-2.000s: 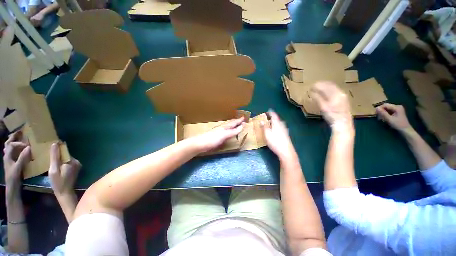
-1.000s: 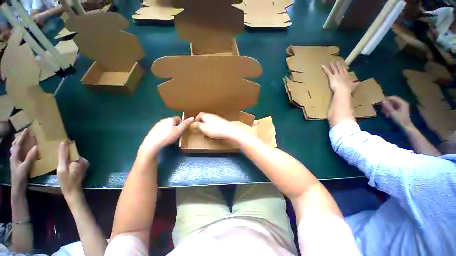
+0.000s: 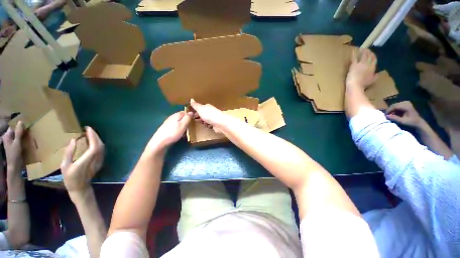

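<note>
A brown cardboard box, partly folded, lies on the table in front of me, its lid panel (image 3: 209,68) standing up behind the tray. My left hand (image 3: 173,130) grips the tray's left side wall near the back left corner. My right hand (image 3: 209,115) reaches across the tray to the same corner, its fingers at the wall beside my left fingers. Fingers hide the corner flap there. The right side wall panel (image 3: 272,115) leans outward, unfolded. The front wall is low and upright.
Dark green table (image 3: 126,151). A finished open box (image 3: 113,70) stands back left, another (image 3: 214,17) behind my lid. A person at right presses a blank stack (image 3: 325,75). A person at left holds a blank (image 3: 50,133). Pale posts (image 3: 386,25) rise at the back.
Two seconds ago my hands were at the tray's right side; both are now at its left back corner. Since one second ago my right fingers moved slightly back. The left neighbour's blank has been folded further.
</note>
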